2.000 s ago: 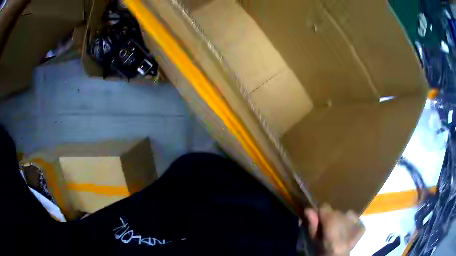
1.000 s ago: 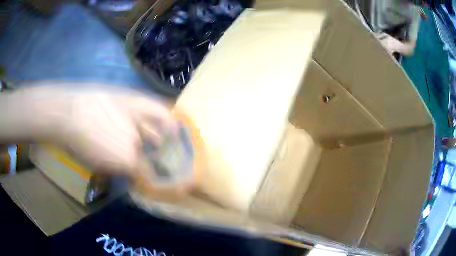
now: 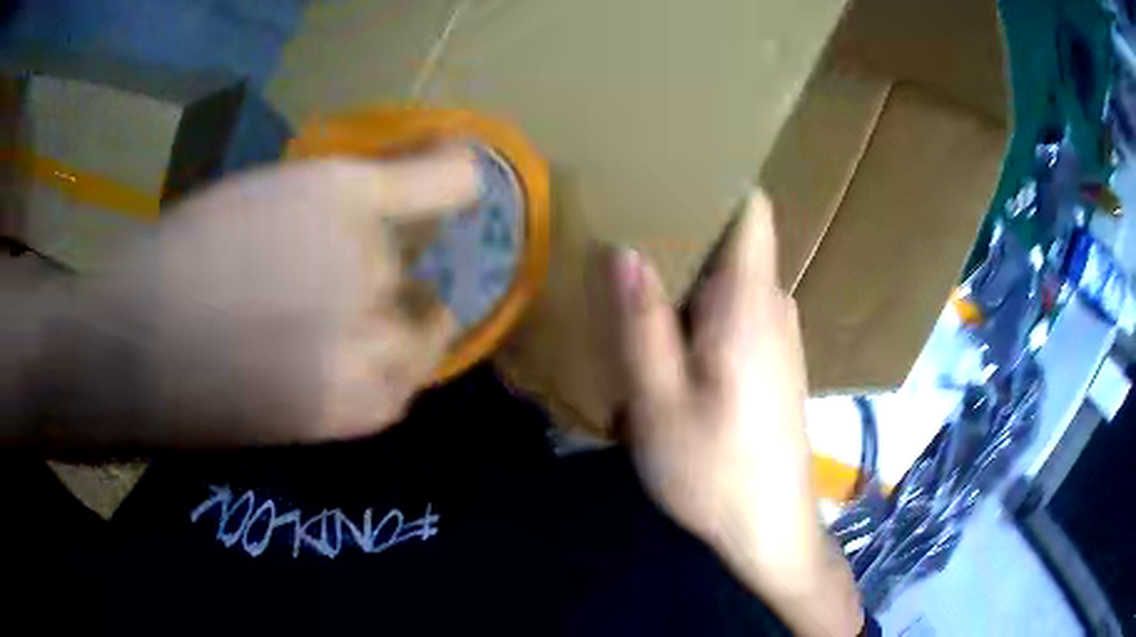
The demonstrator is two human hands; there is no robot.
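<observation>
A brown cardboard carton (image 3: 922, 212) stands open and tilted in front of me, with a broad flap (image 3: 648, 112) on its left side. My left hand (image 3: 262, 299), blurred, comes in from the left and holds an orange tape roll (image 3: 533, 224) against the carton's near left side. Its fingers reach into the ring, and a printed core shows inside. My right hand (image 3: 723, 373) comes up from the bottom right and grips the carton's near edge, thumb on the left and fingers by the opening. Whether any tape is stuck down cannot be seen.
A smaller carton with orange tape (image 3: 100, 149) is at the left on the grey floor (image 3: 162, 37). At the right are dark cable bundles (image 3: 959, 460) on a white sheet with orange tape, and a green surface (image 3: 1028, 137).
The carton has turned and its flap now spreads across the middle. My left hand with the tape roll has moved right and up a little. My right hand is now on the near edge.
</observation>
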